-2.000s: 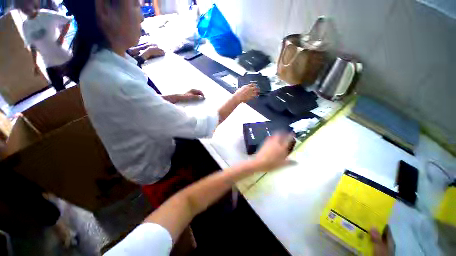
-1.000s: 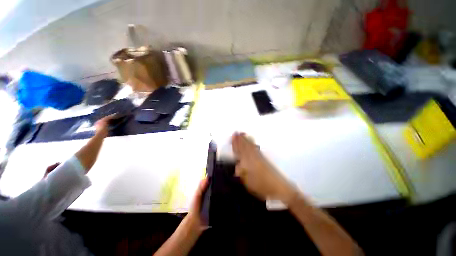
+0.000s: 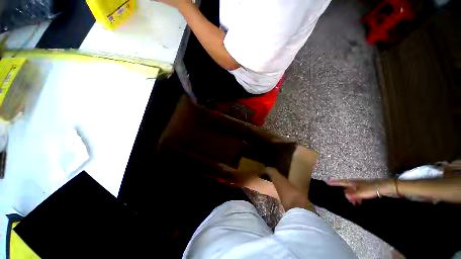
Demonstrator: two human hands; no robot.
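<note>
A brown corrugated carton (image 3: 305, 164) stands open on the floor in front of me, its inside dark. My left hand (image 3: 233, 177) and my right hand (image 3: 277, 178) are down inside it, blurred and in shadow. A dull yellow patch (image 3: 251, 166), perhaps a yellow carton, shows inside just beyond my hands. I cannot tell whether either hand grips it. My fingers are mostly hidden.
The white table (image 3: 108, 106) is on the left, with a yellow carton (image 3: 7, 81), a pale sheet (image 3: 76, 154) and a large black flat shape (image 3: 76, 217). A seated person (image 3: 273, 35) is ahead on a red stool (image 3: 260, 109). Another person's hand (image 3: 359, 189) reaches in from the right.
My view has swung right and down from the table to the floor carton. My hands have moved from above the table into the carton. The dark object I held is no longer identifiable.
</note>
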